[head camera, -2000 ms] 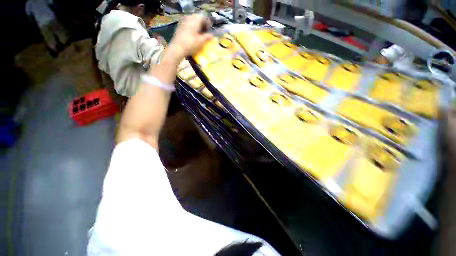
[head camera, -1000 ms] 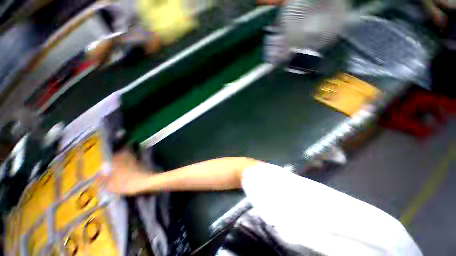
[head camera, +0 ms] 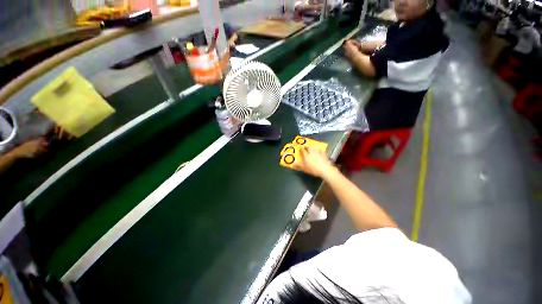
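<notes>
A small overlapping group of yellow housings [head camera: 289, 158] with black rings lies on the dark green worktop near its right edge. My right hand [head camera: 314, 161] is on the housings from the near side, with its fingers over them; whether it grips one is too small to tell. My left hand is not in view. At the lower left edge, a cut-off part of a pale tray [head camera: 13, 285] shows with a bit of yellow in it.
A desk fan [head camera: 252, 92], a bottle [head camera: 226, 119] and a black slab [head camera: 262, 132] stand beyond the housings. A ring-parts tray [head camera: 321, 101] lies on clear film. A person [head camera: 410, 59] sits at the right near a red stool [head camera: 380, 148]. A green conveyor runs behind the worktop.
The view has swung right, away from the filled yellow tray. My right hand has moved from that tray's edge to the loose housings. My left hand has left the view.
</notes>
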